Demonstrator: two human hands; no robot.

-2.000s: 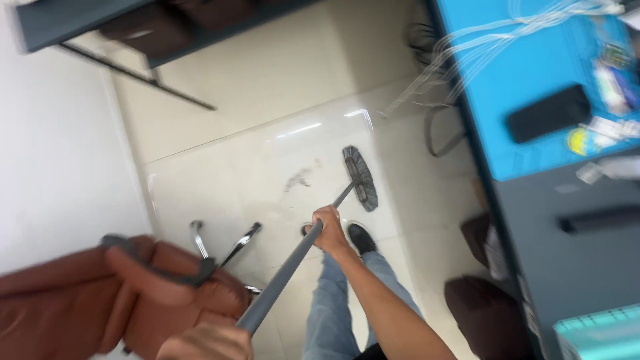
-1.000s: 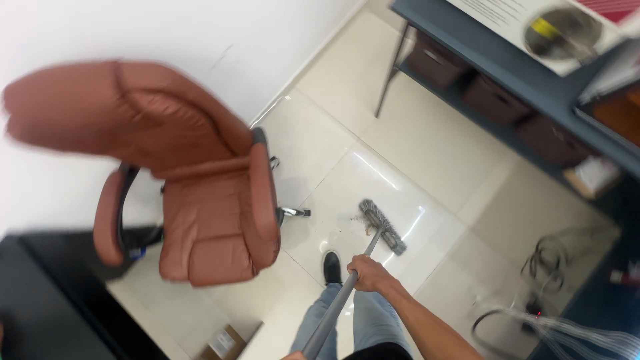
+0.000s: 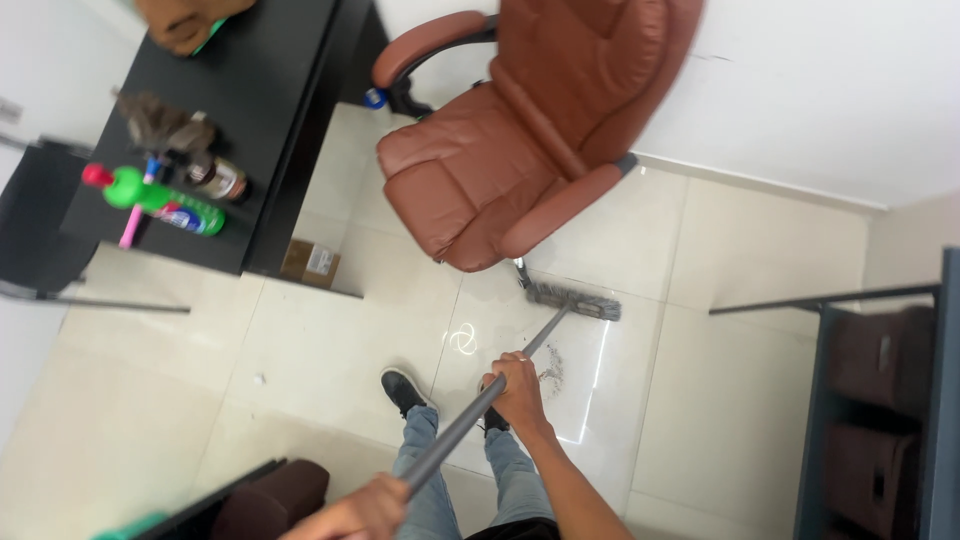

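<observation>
A broom with a grey handle (image 3: 457, 433) slants across the lower middle of the view. My left hand (image 3: 360, 506) is closed around the handle near its upper end, at the bottom edge of the picture. Farther down the shaft, my right hand (image 3: 517, 386) grips it, with a ring on one finger. The grey bristled broom head (image 3: 574, 301) lies on the tiled floor beside a metal leg of the brown leather office chair (image 3: 457, 172). A small scatter of dark debris (image 3: 553, 370) is on the floor between the broom head and my right hand.
At the upper left stands a black desk (image 3: 262, 97) holding a green bottle (image 3: 161, 201) with a red cap and a brown bottle (image 3: 219, 178). A cardboard box (image 3: 310, 263) sits by its base. On the right is a shelf (image 3: 817, 420) with dark bins (image 3: 874, 360). A white scrap (image 3: 259, 379) lies on the floor.
The view has turned strongly, bringing the desk with bottles into sight. The broom head is now close to the chair's leg; one second ago it lay farther from the chair. Both hands remain on the handle.
</observation>
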